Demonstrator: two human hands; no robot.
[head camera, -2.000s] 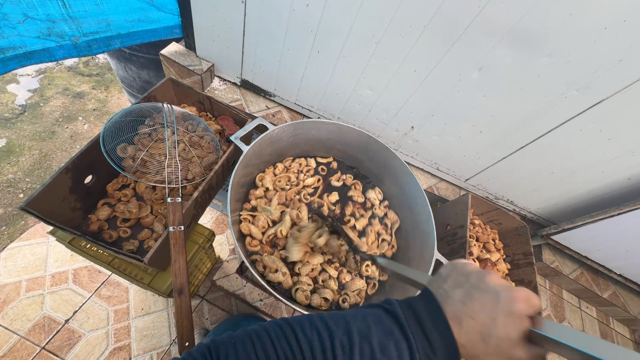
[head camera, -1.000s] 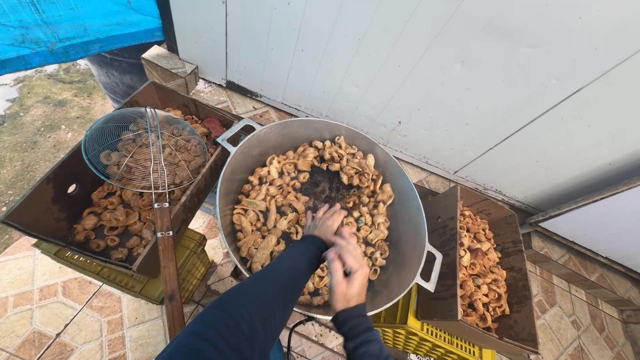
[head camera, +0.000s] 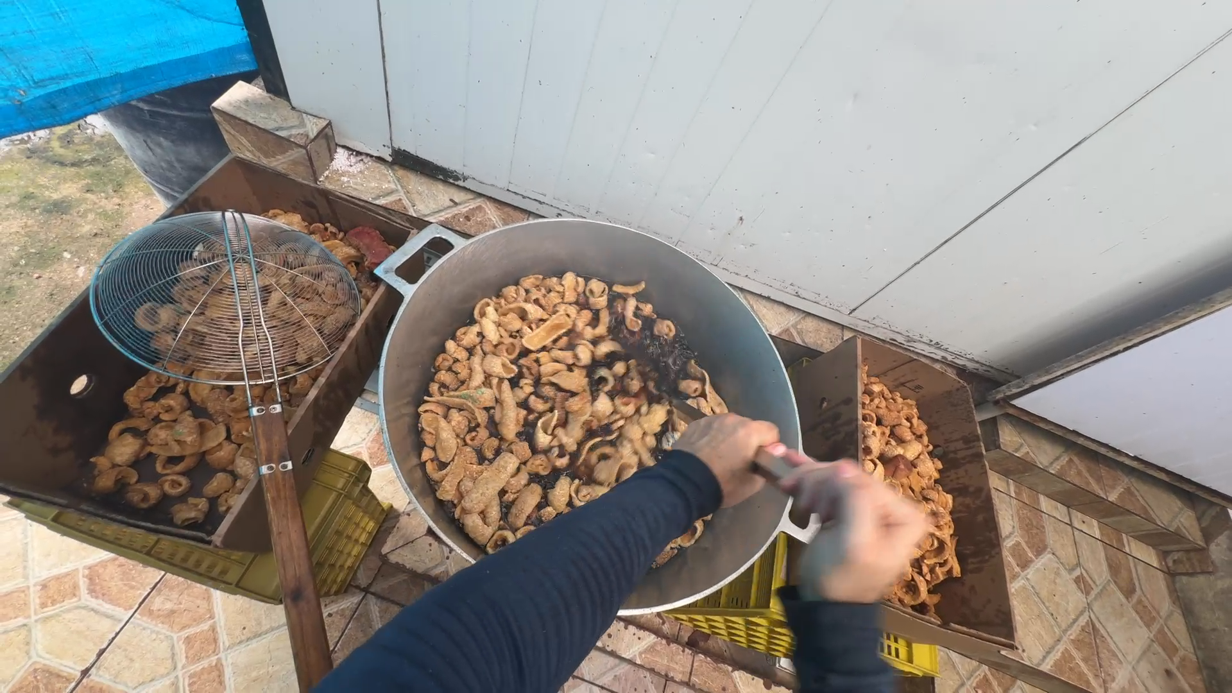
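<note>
Both my hands are on the long handle of a metal stirring tool (head camera: 770, 464) whose lower end dips among curled fried pieces (head camera: 539, 385) in dark oil in a large metal pot (head camera: 731, 346). My left hand (head camera: 727, 452) grips the handle over the pot's right side, nearer the food. My right hand (head camera: 857, 525), blurred, is around the handle farther up, just past the pot's right rim. A round wire skimmer (head camera: 226, 298) with a wooden handle (head camera: 289, 539) lies across the box to the left. The stirring tool's working end is hidden in the food.
A brown box (head camera: 332, 423) of fried pieces rests on a yellow crate (head camera: 346, 529) at left. Another brown box (head camera: 972, 539) of pieces stands at right, near a yellow crate (head camera: 741, 616). A light panel wall (head camera: 674, 115) rises behind; a blue tarp (head camera: 115, 48) hangs upper left.
Two seconds ago one hand showed on the tool; a second ago both hands were lower over the pot's middle. They have since moved right, and the pieces in the pot have shifted.
</note>
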